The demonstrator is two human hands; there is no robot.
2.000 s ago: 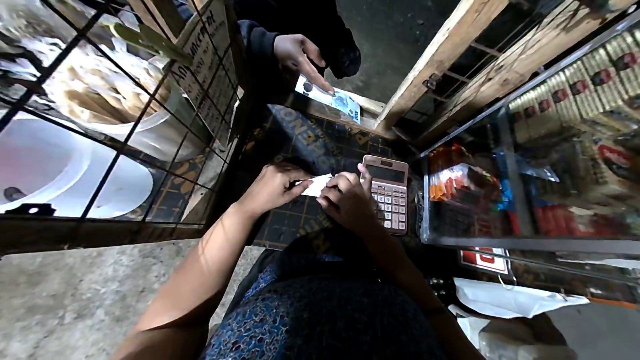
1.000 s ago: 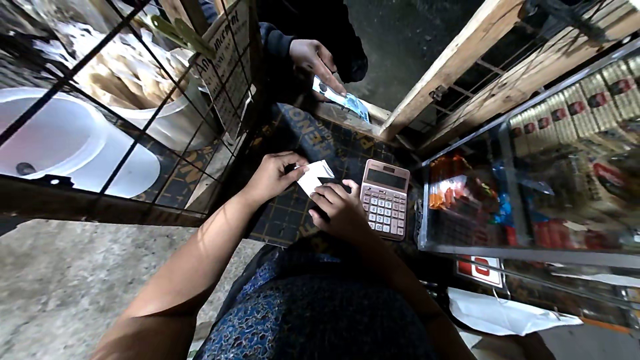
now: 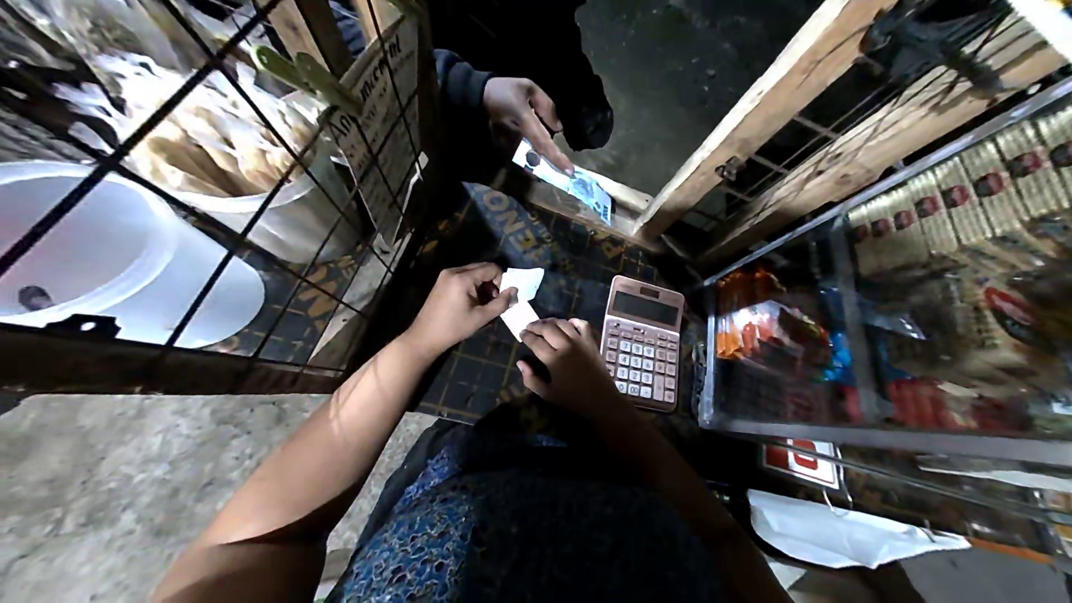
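Observation:
Between my hands is a small piece of white paper (image 3: 520, 316), creased across its middle. My left hand (image 3: 461, 303) pinches its left side between thumb and fingers. The fingers of my right hand (image 3: 565, 360) are at the paper's lower right end; whether they grip it cannot be told. A pink calculator (image 3: 643, 343) lies on the dark patterned counter (image 3: 469, 377), just right of my right hand. Beyond, another person's hand (image 3: 528, 117) rests its fingers on a bluish banknote (image 3: 569, 180) at the counter's far edge.
Wire mesh in a wooden frame (image 3: 276, 368) stands at left, with white plastic tubs (image 3: 243, 293) behind it. A wooden post (image 3: 762, 109) rises at the far right of the counter. A glass display case (image 3: 837, 431) with packaged goods stands at right, a white plastic bag (image 3: 846, 532) below it.
The white paper between my hands has opened out and shows more of its surface. My right hand has shifted to the paper's lower end. The other person's hand stays at the banknote.

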